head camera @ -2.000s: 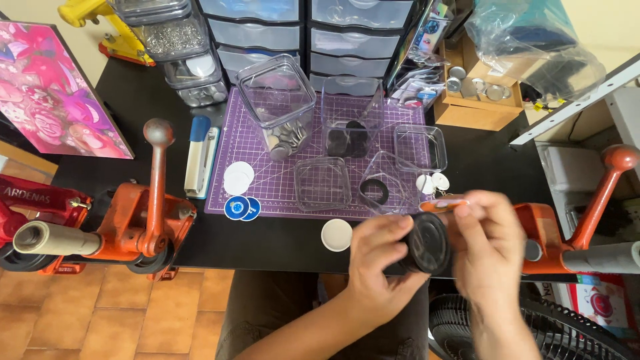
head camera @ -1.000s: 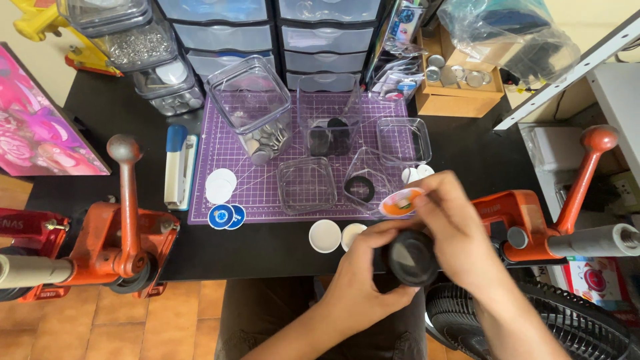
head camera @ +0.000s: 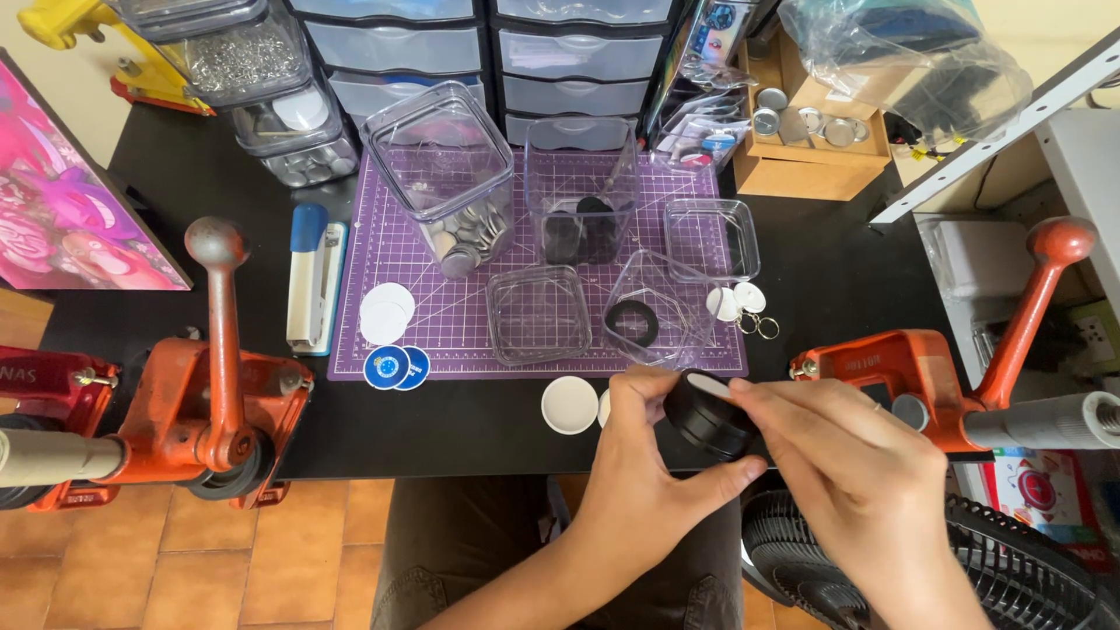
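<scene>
My left hand (head camera: 652, 464) holds a round black die (head camera: 710, 418) tilted above the table's front edge. At the die's top opening, the fingertips of my right hand (head camera: 840, 446) touch a white disc (head camera: 710, 385). Left of my hands lies a shallow white round cap (head camera: 570, 405), with another partly hidden behind my left hand. White paper discs (head camera: 385, 313) and blue printed discs (head camera: 386, 367) lie at the left of the purple cutting mat (head camera: 455, 346). White round pieces (head camera: 749, 297) with split key rings (head camera: 768, 328) lie at its right.
Orange lever presses (head camera: 223, 394) (head camera: 927, 376) flank the work area. Clear plastic containers (head camera: 538, 315) stand on the mat, one holding metal button parts (head camera: 477, 232). A stapler (head camera: 308, 280), drawer units (head camera: 398, 48) and a cardboard box (head camera: 809, 171) surround it. A black fan (head camera: 875, 542) stands below right.
The orange-and-white disc seen in my right hand one second ago is out of sight. My right fingertips are now at the die's opening, where a white disc shows.
</scene>
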